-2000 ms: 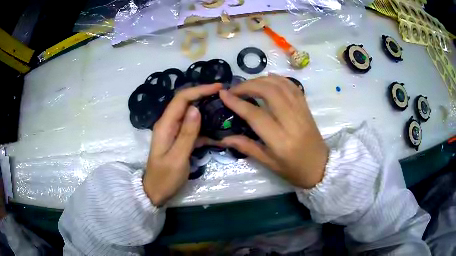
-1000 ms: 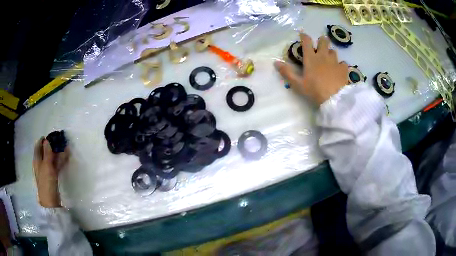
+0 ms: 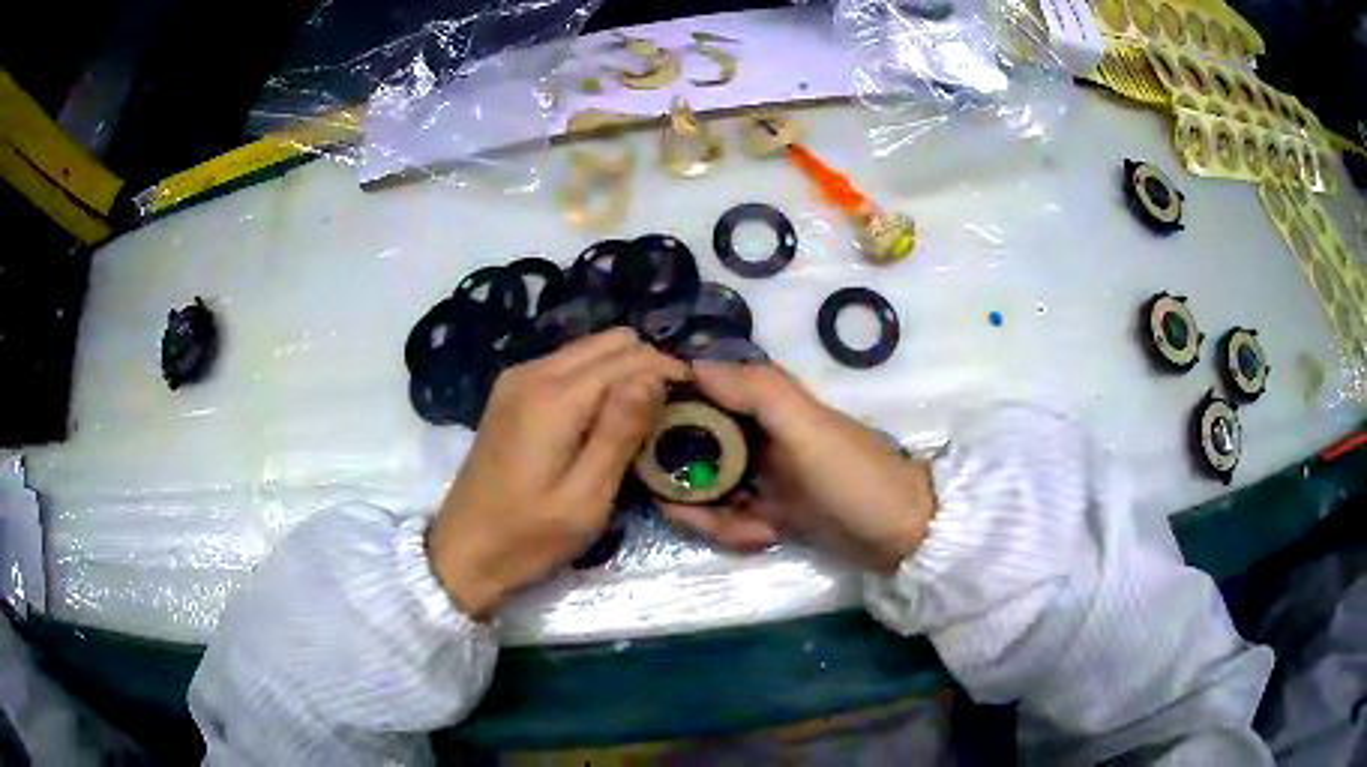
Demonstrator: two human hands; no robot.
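A round black unit [image 3: 729,477] with a tan adhesive ring on its face and a green spot in its centre is held over the front of the ring pile. My right hand [image 3: 802,465] grips it from the right, fingers partly beneath it. My left hand [image 3: 558,457] is at its left side, fingertips at its upper left edge; whether they grip the unit or only the ring's edge is hard to tell. Black rings [image 3: 495,322] lie in an overlapping pile behind and partly under my hands. Two loose black rings [image 3: 859,327] lie right of the pile.
A black unit [image 3: 189,343] lies far left. Several units with tan rings [image 3: 1171,331] lie at right. An orange-handled tool [image 3: 828,183] and peeled liners [image 3: 690,138] lie at the far side, with clear plastic [image 3: 960,75]. Adhesive ring sheets [image 3: 1237,113] are at upper right.
My left hand has left a black unit at far left and returned to the centre. My right hand has brought a tan-ringed unit from the right group to the centre.
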